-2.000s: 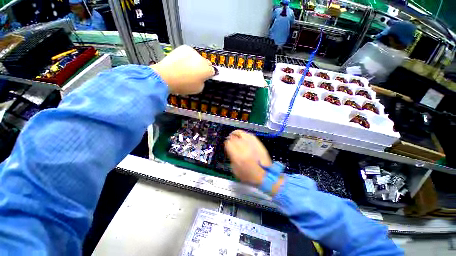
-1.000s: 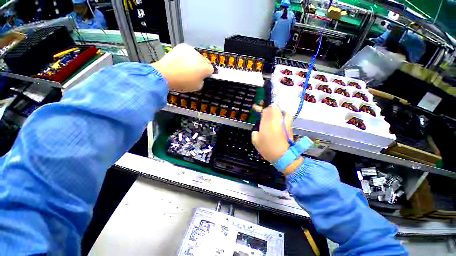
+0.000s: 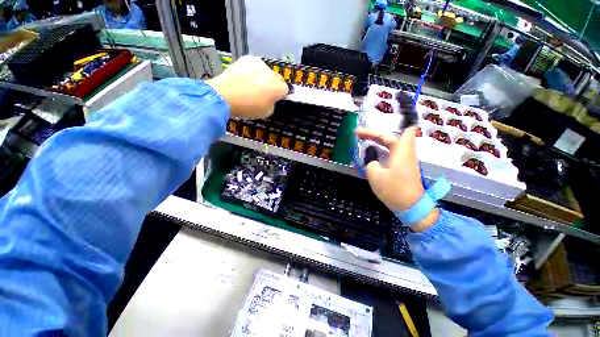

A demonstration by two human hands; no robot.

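My left hand [image 3: 253, 87] is closed at the left end of the white divider sheet [image 3: 322, 97], its fingertips partly hidden. Orange-black wound parts [image 3: 322, 80] stand in a row on the sheet. More such parts [image 3: 289, 140] sit in rows below it on the shelf. My right hand [image 3: 398, 172] is over the left side of the white foam tray [image 3: 454, 179], fingers apart, with black finger cots on the thumb and a blurred finger. I see nothing held in it. Red-copper toroidal inductors [image 3: 439, 137] sit in the tray pockets.
A bin of silver pieces [image 3: 253, 184] and a black component tray [image 3: 322, 197] are on the lower shelf. A work instruction sheet [image 3: 302, 309] and a yellow stick [image 3: 408, 319] lie in front. A blue cord [image 3: 426, 74] hangs behind the right hand. A person [image 3: 378, 33] stands at the back.
My right hand has moved from the lower shelf up and right to the foam tray, and its fingers have spread. My left hand stays at the sheet. The view has shifted slightly.
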